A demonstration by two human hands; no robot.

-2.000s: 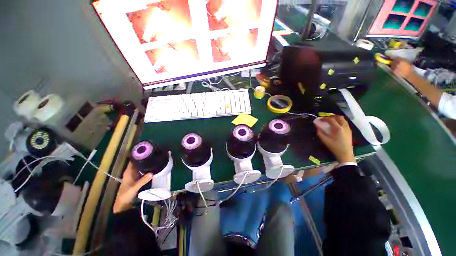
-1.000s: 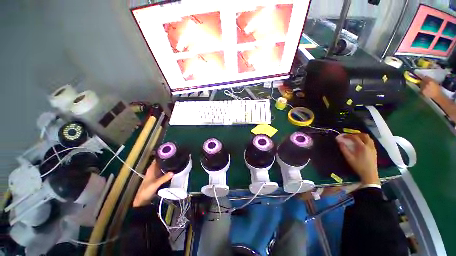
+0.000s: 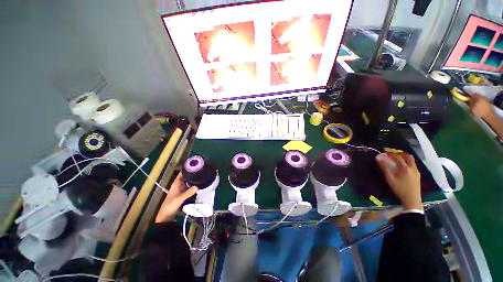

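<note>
Several PTZ cameras with black heads stand in a row on white arms and round feet at the bench edge: the leftmost (image 3: pixel 200 172), the second (image 3: pixel 244 175), the third (image 3: pixel 292 171) and the rightmost (image 3: pixel 330 168). Their purplish lens rings face up toward me. My left hand (image 3: pixel 175 199) grips the leftmost camera from its left side, thumb in front of the neck; some fingers are hidden behind it. My right hand (image 3: pixel 404 179) rests over the white mouse (image 3: pixel 386 161) on a black pad. The monitor (image 3: pixel 265 55) shows a glaring four-way split picture.
A white keyboard (image 3: pixel 251 126), yellow note (image 3: pixel 297 146) and yellow tape roll (image 3: pixel 337 133) lie behind the cameras. A black machine (image 3: pixel 419 102) and white strip (image 3: pixel 449 175) are at right. Jumbled white and black cameras (image 3: pixel 91 193) lie left of yellowish rails (image 3: pixel 144 195). Another person's hand (image 3: pixel 485 110) shows far right.
My view has turned, so the bench and monitor sit further right and lower in the picture. Both hands keep their places on the leftmost camera and the mouse.
</note>
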